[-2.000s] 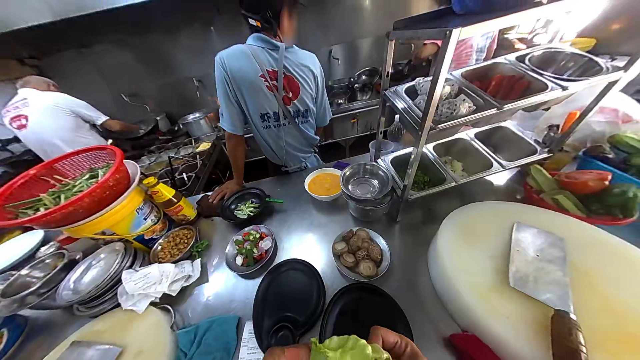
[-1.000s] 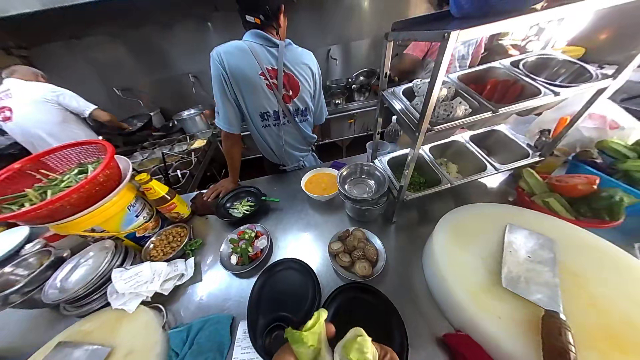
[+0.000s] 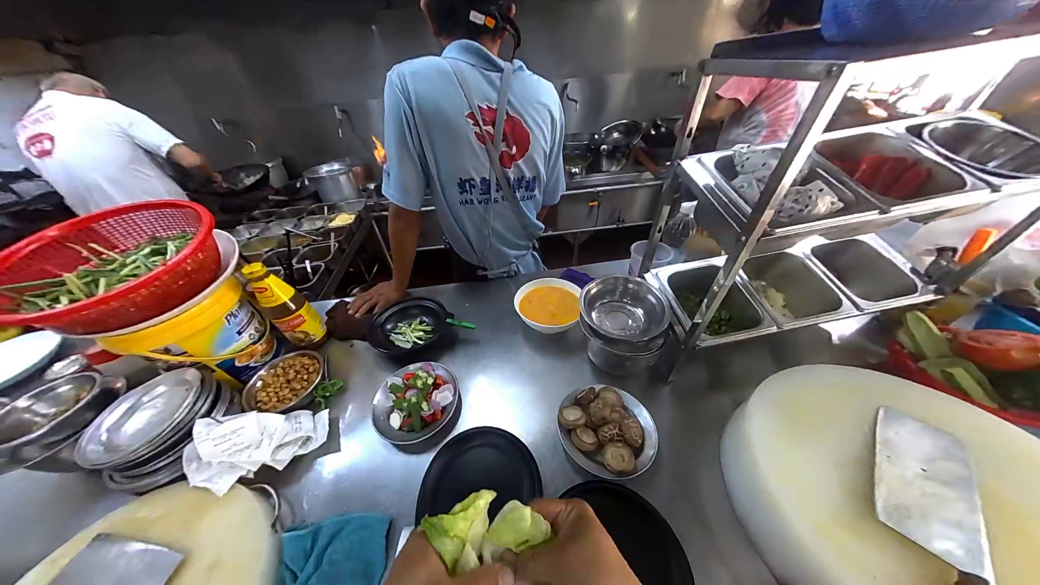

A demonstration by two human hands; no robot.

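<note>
Low in the middle of the view, my left hand (image 3: 431,561) and my right hand (image 3: 578,548) grip pale green lettuce leaves (image 3: 457,524), one piece in each, close together. Behind the leaves lies a black oval plate (image 3: 479,459). A second black plate (image 3: 642,528) is partly hidden by my right hand. Just beyond the plates, a metal dish (image 3: 646,463) holds several shiitake mushrooms (image 3: 605,414), and another metal dish (image 3: 382,414) holds chopped red and green vegetables with white slices. A white bowl of orange-yellow liquid (image 3: 548,305) stands farther back.
At right, a cleaver (image 3: 930,487) lies on a thick round cutting board (image 3: 780,422) beneath a metal rack (image 3: 751,211) of food trays. Another blade (image 3: 122,561) rests on the left board (image 3: 219,520). Stacked plates (image 3: 146,418) and a red basket (image 3: 162,280) stand left. A person (image 3: 479,162) leans on the counter.
The lettuce, one clump in the earliest frame, shows as two separate pieces from one second ago. Flame now appears near the stove at the back.
</note>
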